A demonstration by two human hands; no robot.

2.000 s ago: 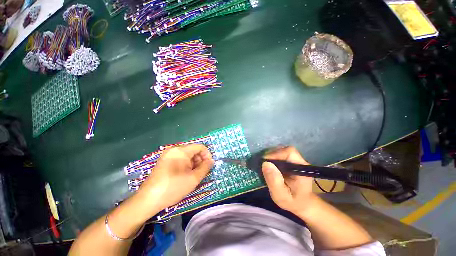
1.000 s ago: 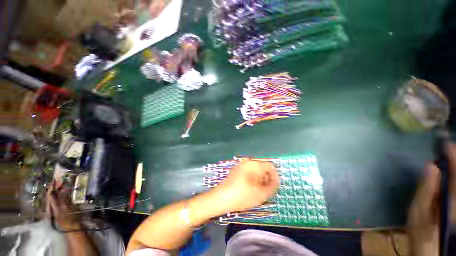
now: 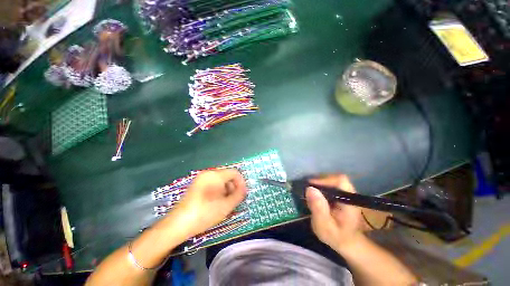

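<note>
A green PCB panel (image 3: 268, 196) lies at the bench's near edge, its left part covered by rows of connector leads (image 3: 170, 192). My left hand (image 3: 219, 195) rests over the panel's middle with fingers curled together; what its fingertips pinch is too small and blurred to tell. My right hand (image 3: 335, 209) is closed around the black soldering iron (image 3: 372, 202). The iron's thin tip points left over the panel, close to my left fingertips. A loose lead pile (image 3: 222, 96) lies mid-bench.
A yellowish cup (image 3: 366, 86) stands at the right, the iron's cord curving beyond it. Finished panels (image 3: 235, 25) lie at the far side. A spare panel (image 3: 79, 120), a small bunch of leads (image 3: 122, 138) and bundled leads (image 3: 112, 78) lie left. A red-and-white tool (image 3: 67, 237) is at the left edge.
One second ago the view was swung left, with my right hand and the iron off at the right, away from the panel. Now the iron's tip is back over the panel near my left hand.
</note>
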